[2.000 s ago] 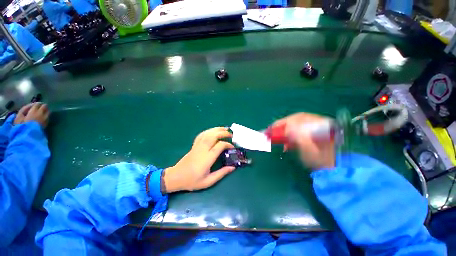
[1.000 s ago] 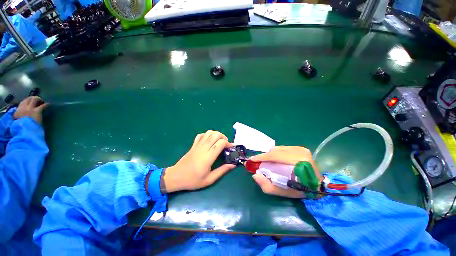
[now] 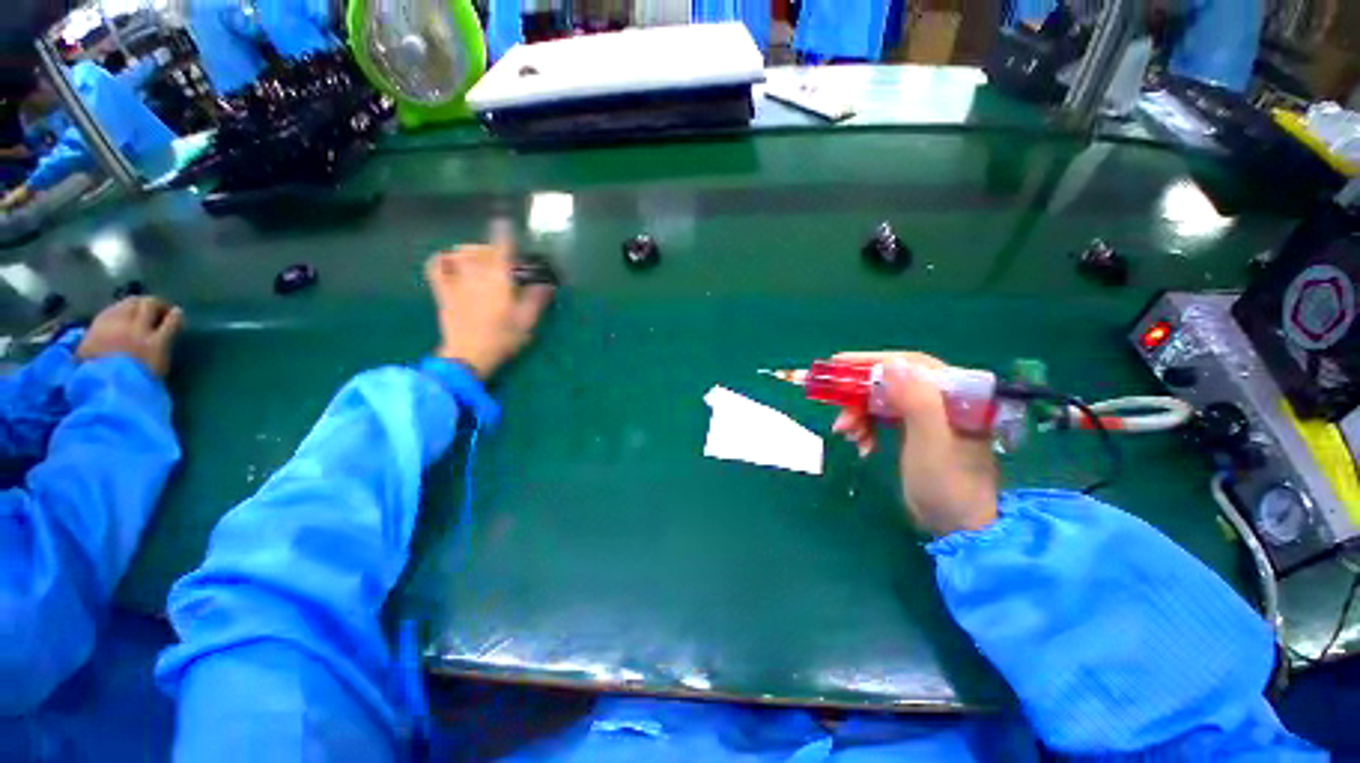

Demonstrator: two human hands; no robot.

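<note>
My left hand [image 3: 485,306] is stretched out to the far part of the green bench, blurred. A small black housing [image 3: 534,271] is between its thumb and fingers, partly hidden and blurred. My right hand [image 3: 932,447] holds the dispensing syringe [image 3: 910,394] like a pen. Its red end and thin needle point left, above the bench and clear of any housing. A white piece of wiping paper [image 3: 764,432] lies below and left of the syringe tip.
Other black housings [image 3: 641,251] sit spaced in a row on the green bench [image 3: 597,567]. The dispenser controller [image 3: 1216,373] with lit red switch is at right, joined by the air hose [image 3: 1134,409]. Another person's hand [image 3: 134,331] is at left. A green fan [image 3: 416,52] stands behind.
My left hand and the housing have moved from beside the paper to far left. My right hand has lifted the syringe away, up and right. The view has shifted slightly.
</note>
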